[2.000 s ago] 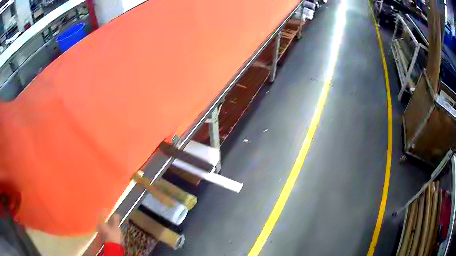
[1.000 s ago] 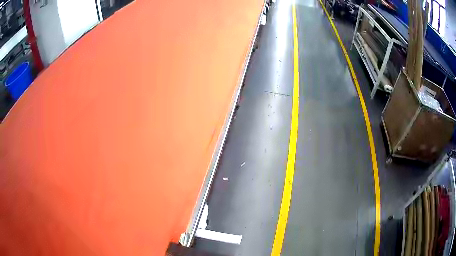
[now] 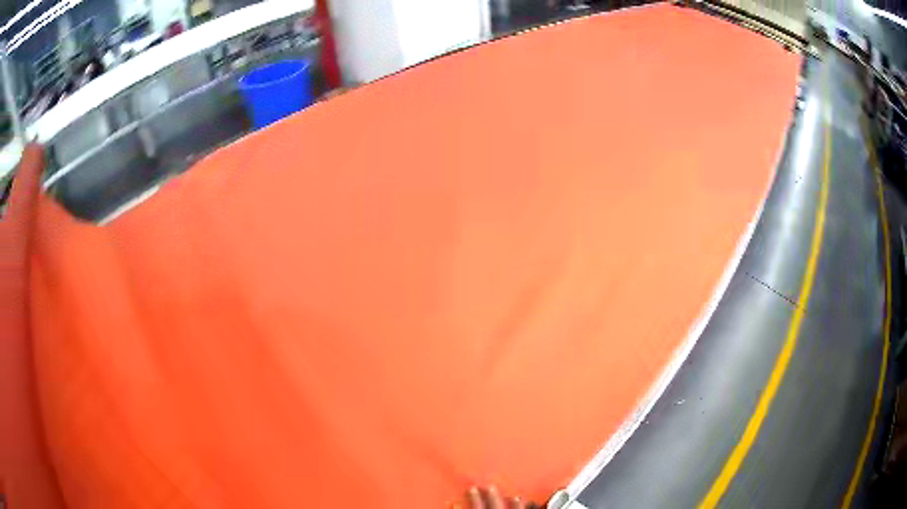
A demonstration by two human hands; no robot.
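The orange material [image 3: 448, 219] covers the long table, with soft folds in its lower left part. An orange roll [image 3: 22, 338] stands along the left rim of the picture. My right hand [image 3: 487, 499] shows only as fingertips at the bottom edge. They are slightly apart on the orange material, near the table's right edge. The palm and thumb are cut off, and nothing is seen held in the fingers. My left hand is not in view.
The table's metal edge [image 3: 651, 398] curves along the right side. Beyond it is a grey floor with yellow lines [image 3: 786, 348]. A blue tub [image 3: 276, 91] and a white pillar [image 3: 433, 35] stand behind the far left side of the table. A small round item [image 3: 560, 499] sits at the near right edge.
The view has swung, so more of the table's length and the roll at left show. The fingertips have come into view since one second ago. The brown box and rack have mostly left the picture.
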